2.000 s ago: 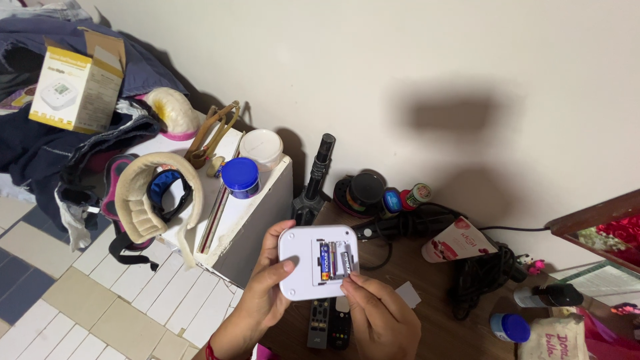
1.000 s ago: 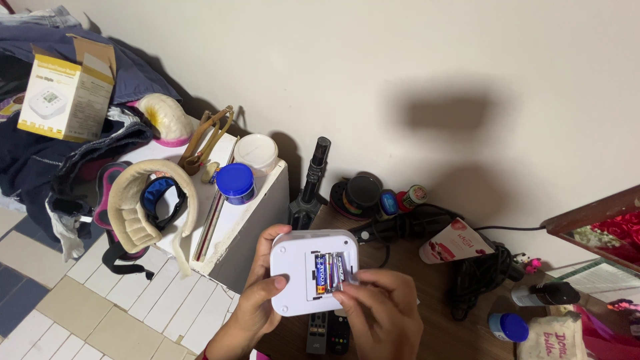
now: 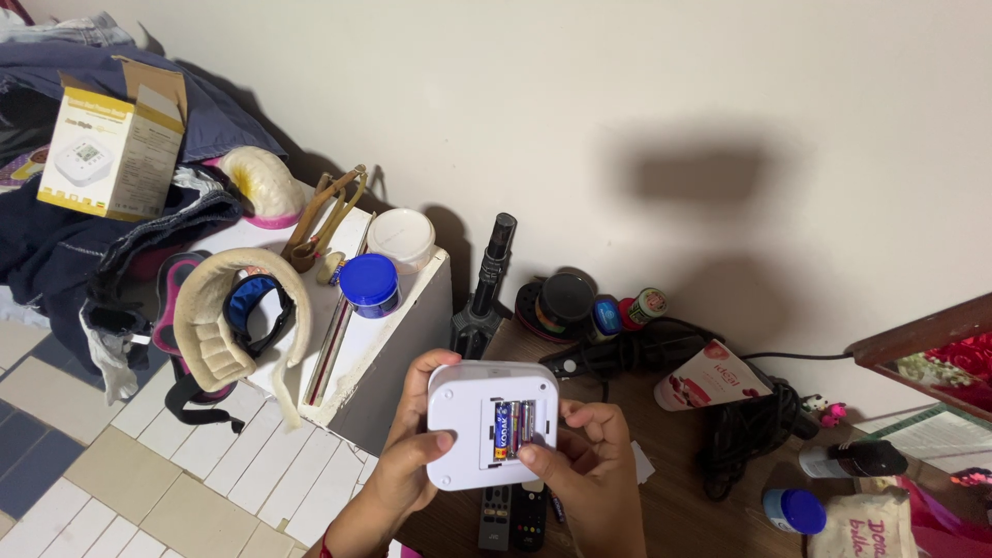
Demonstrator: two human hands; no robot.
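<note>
My left hand (image 3: 411, 449) grips the left side of a white blood pressure monitor (image 3: 459, 418), its back turned up and its battery compartment uncovered. A blue Kodak battery (image 3: 501, 431) lies at the compartment's left, with silver and maroon batteries (image 3: 527, 422) beside it. The thumb of my right hand (image 3: 585, 465) presses at the lower end of the batteries on the right, and its other fingers are by the monitor's right edge. Below the monitor, two remote controls (image 3: 496, 519) and another battery (image 3: 556, 508) lie on the brown wooden table (image 3: 442, 515).
On the white cabinet (image 3: 372, 364) at left are a beige padded collar (image 3: 203, 329), a blue-lidded jar (image 3: 369, 287), a white tub (image 3: 401, 239) and a slingshot (image 3: 325, 217). An opened carton (image 3: 97, 155) rests on clothes. A paper cup (image 3: 709, 380) and black cables (image 3: 748, 442) lie right.
The batteries at the right of the compartment now lie more upright beside the blue one. My right thumb has moved onto their lower end.
</note>
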